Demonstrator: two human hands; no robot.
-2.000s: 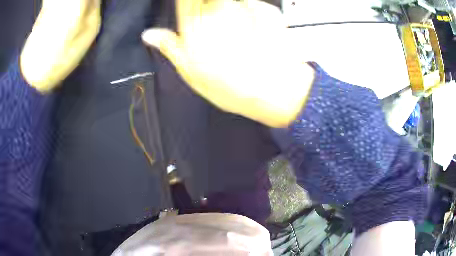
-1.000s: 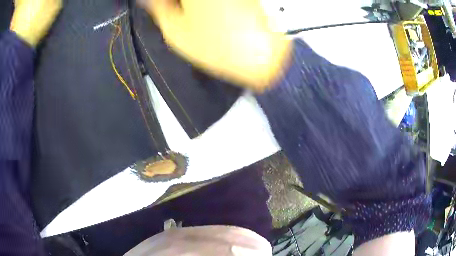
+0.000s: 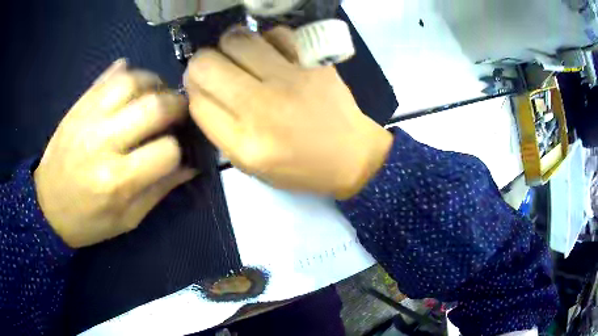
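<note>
A dark ribbed garment panel (image 3: 164, 243) lies over the white table and under the machine head (image 3: 190, 8). The presser foot (image 3: 181, 43) shows at the top, just above my fingertips. My left hand (image 3: 115, 154) is on the panel with bent fingers, gripping cloth near the edge. My right hand (image 3: 282, 111) is beside it, its fingertips closed on the cloth close to the foot; the fingertips are partly hidden. A cream-white ridged knob (image 3: 324, 42) is next to my right hand. A thin seam line runs down the panel toward the table front.
The white table (image 3: 295, 230) has a brown, black-rimmed worn patch (image 3: 231, 285) and faint ruler marks at its front edge. A yellow-brown parts tray (image 3: 530, 141) with small metal items is at the right. White papers (image 3: 569, 197) lie beyond it.
The machine head, foot and knob have come into view at the top. Both hands have come together near the foot, and the cloth has shifted, its separate right-hand flap no longer spread over the table front.
</note>
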